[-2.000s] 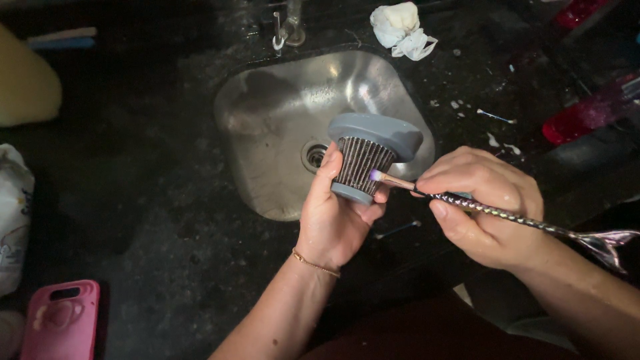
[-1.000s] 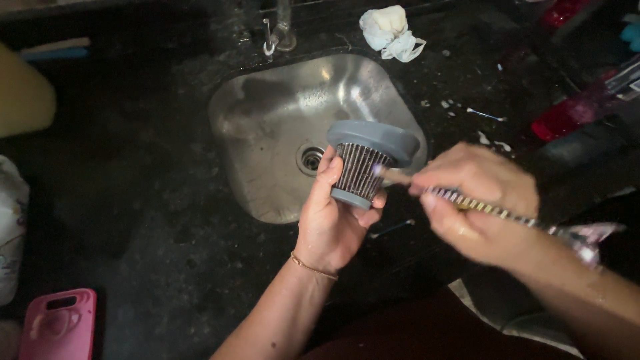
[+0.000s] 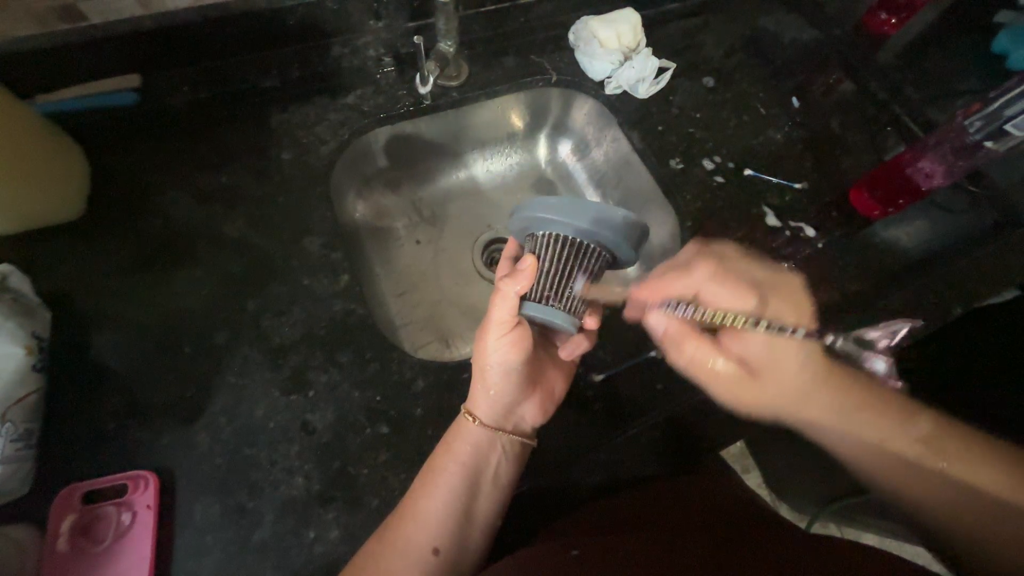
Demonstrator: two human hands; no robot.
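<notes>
My left hand [image 3: 524, 352] grips a pleated cylindrical filter [image 3: 566, 272] with a grey rim and base, tilted over the near right part of a stainless steel sink [image 3: 416, 264]. Between the fingers and thumb of my right hand [image 3: 720, 328] is a thin brush [image 3: 736, 318] with a scaly, metallic handle ending in a fish-tail shape. The brush's blurred tip lies against the pleats on the filter's right side. Part of the filter's base is hidden by my left fingers.
Behind the sink stands a metal tap [image 3: 448, 64], with a crumpled white plastic bag [image 3: 616, 52] to its right. Cotton swabs [image 3: 774, 178] lie on the dark counter [image 3: 240, 384]. A bottle of red liquid [image 3: 920, 172] is at right; a pink case-like object [image 3: 104, 524] and a white package [image 3: 20, 384] are at left.
My right hand and the brush have shifted slightly, with the brush tip still at the pleats. My left hand keeps its hold on the filter.
</notes>
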